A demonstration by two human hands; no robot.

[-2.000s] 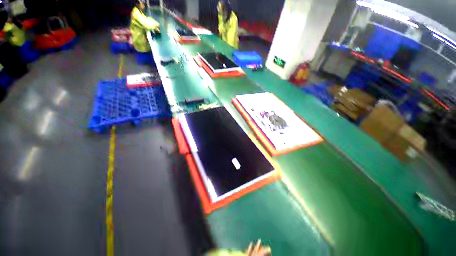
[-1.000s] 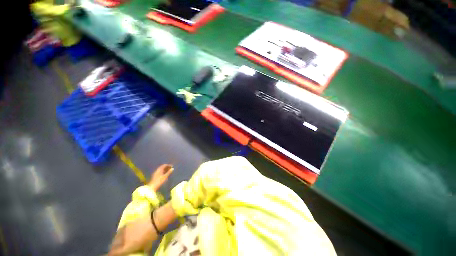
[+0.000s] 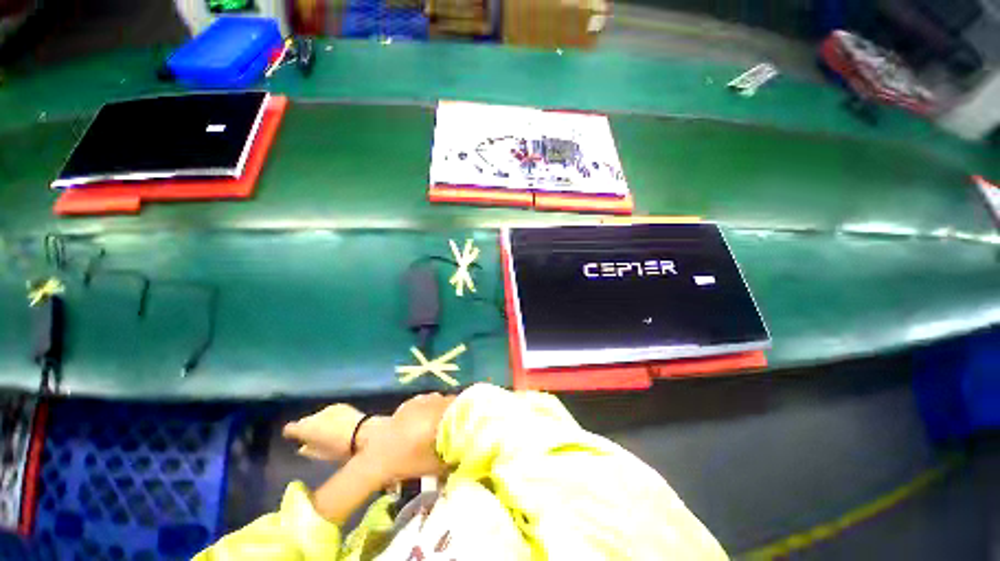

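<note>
A screen-up all-in-one PC (image 3: 641,312) shows white "CEPTER" letters and lies on a red-orange pad (image 3: 581,378) at the near edge of the green bench. My arms cross below the bench edge, left of this unit. My right hand (image 3: 322,431), beyond a dark wristband, points left; nothing is seen in it, and its finger state is unclear. My left hand (image 3: 411,430) lies over my right forearm near the yellow cuff; its fingers are hard to make out. A black power adapter (image 3: 421,296) lies left of the unit, beside crossed yellow tape (image 3: 431,365).
An open-back unit (image 3: 526,164) lies behind the lit one. Another black-screened unit (image 3: 165,137) is at back left, near a blue bin (image 3: 226,52). A second adapter (image 3: 48,329) and loose leads lie at left. A blue pallet (image 3: 126,471) is below the bench.
The view has swung round to face the bench side-on. The screen now shows bright CEPTER letters. My hands, apart one second ago, now meet with the forearms crossed.
</note>
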